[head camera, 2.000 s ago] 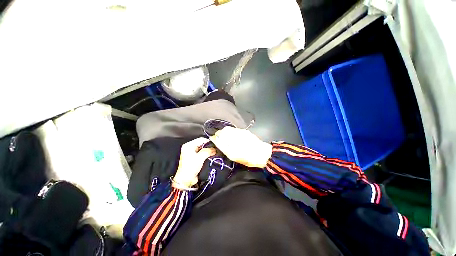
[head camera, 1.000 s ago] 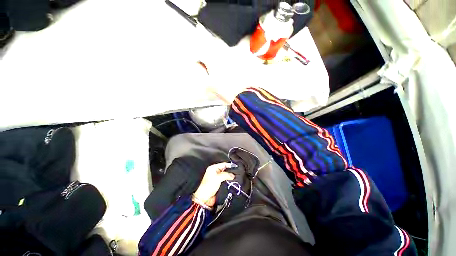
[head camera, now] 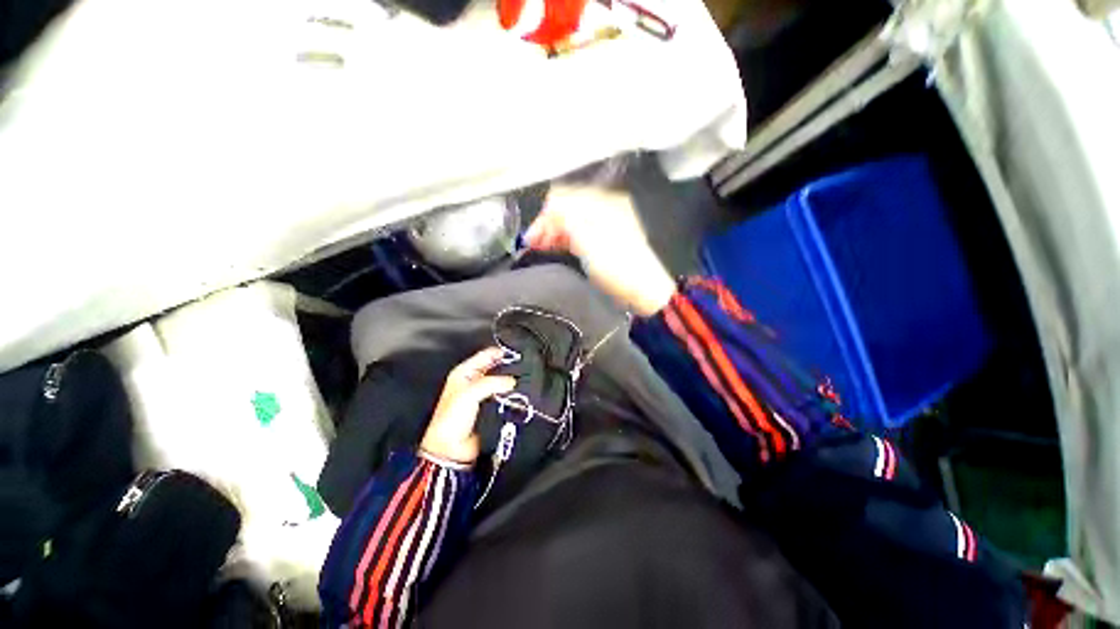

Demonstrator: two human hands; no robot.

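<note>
A small black bag [head camera: 540, 356] with a pale edge line lies on my lap. My left hand [head camera: 461, 406] pinches its left edge. A silvery zip puller [head camera: 507, 440] and pale thread or cord hang by the fingers, and a thin pale strand sticks out at the bag's right. My right hand [head camera: 596, 240] is blurred, off the bag, between my knees and the white table's edge. Its fingertips point left; whether it holds something cannot be told.
The white-covered table [head camera: 369, 148] spans the top, with a cut-off red-labelled bottle [head camera: 547, 17] and a small red-handled tool [head camera: 645, 17]. Black bags [head camera: 172, 528] are piled at left. A blue bin [head camera: 890, 283] stands at right. A round pale object [head camera: 467, 234] is under the table edge.
My right hand left the bag, reached over the table, and is now back below the table's edge. My left hand has stayed on the bag. The camera view has shifted.
</note>
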